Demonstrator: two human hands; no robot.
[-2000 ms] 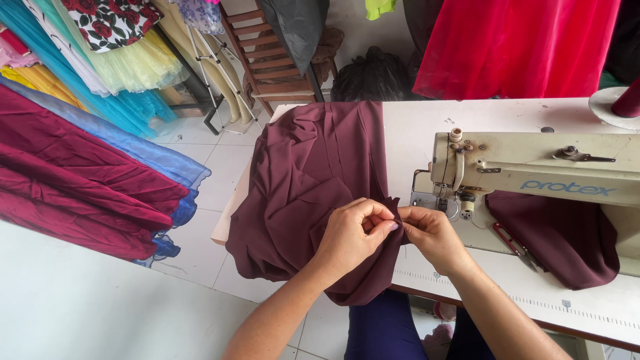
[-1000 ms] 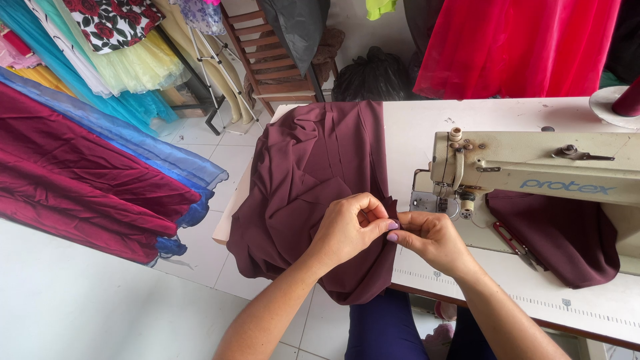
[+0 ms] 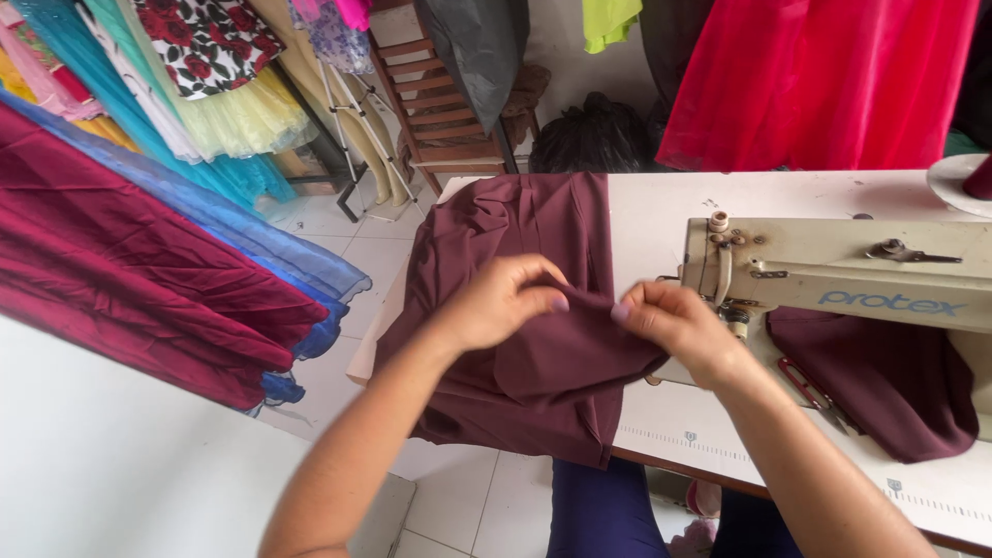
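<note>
A maroon fabric piece (image 3: 535, 232) lies in folds over the left end of the sewing table and hangs past its front edge. My left hand (image 3: 508, 302) pinches a raised fold of it between thumb and fingers. Just to the right, my right hand (image 3: 670, 322) grips the same fold, so the cloth stretches between both hands. The needle end of a Protex sewing machine (image 3: 806, 263) stands right behind my right hand, which partly hides it. More maroon cloth (image 3: 883, 372) lies beneath the machine arm, beside red-handled thread snips (image 3: 806, 384).
The white table (image 3: 659, 198) bears a printed ruler scale along its front edge. A thread spool on a round stand (image 3: 961, 186) is at the back right. Another white surface (image 3: 116, 434) fills the lower left. Hanging dresses (image 3: 132, 271), a wooden chair (image 3: 442, 101) and a tripod (image 3: 356, 116) stand around.
My hands have moved apart from their close pinch at the cloth's right edge. A fold of the fabric is now lifted and spread between them, and the cloth reaches lower over the table's front.
</note>
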